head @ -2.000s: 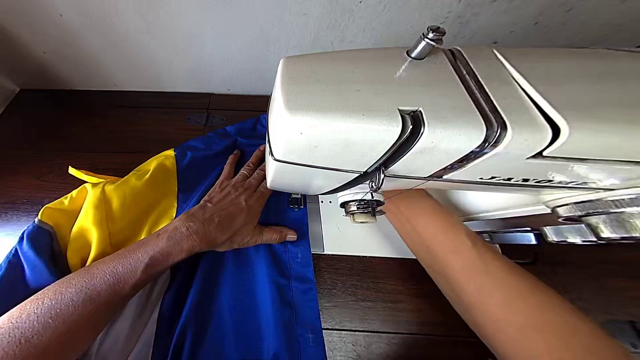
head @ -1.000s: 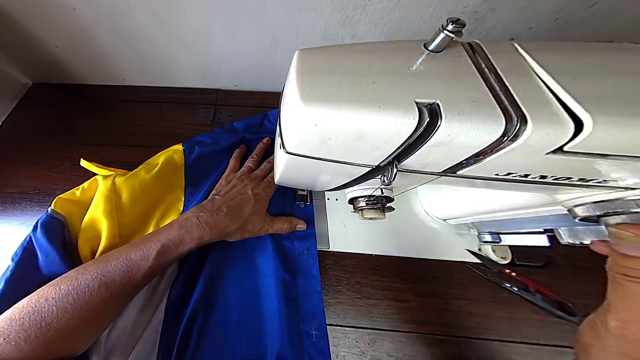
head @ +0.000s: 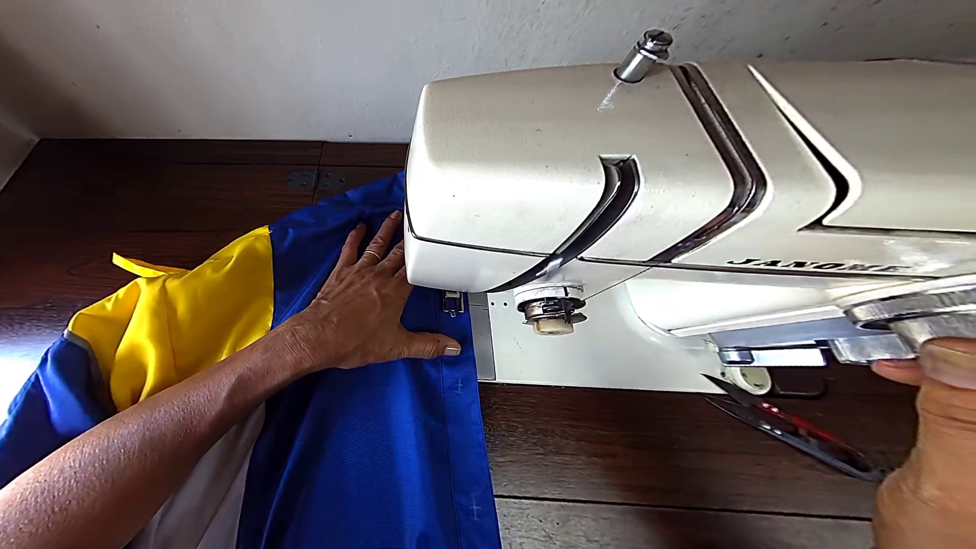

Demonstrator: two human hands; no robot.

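My left hand (head: 374, 305) lies flat with its fingers apart on the blue cloth of a garment (head: 381, 435), which also has yellow and white panels. The cloth's edge passes under the presser foot (head: 453, 303) of a white Janome sewing machine (head: 518, 160). A thread runs by the tension dial (head: 552, 309) on the machine's face. At the right edge, my right hand (head: 930, 435) has its fingers against a metal dial (head: 915, 305) on the machine; the hand is partly cut off by the frame, so its grip shows only in part.
Thread snips (head: 793, 427) with a red part lie on the dark wooden table (head: 648, 450), close to my right hand. A small round white object (head: 751, 379) sits under the machine's front. Behind the table rises a pale wall (head: 252, 69). A metal hinge (head: 316, 180) is set in the tabletop.
My right hand, earlier under the machine's arm near the tension dial, has moved right to the metal dial. The snips have come into sight. My left hand stays on the cloth.
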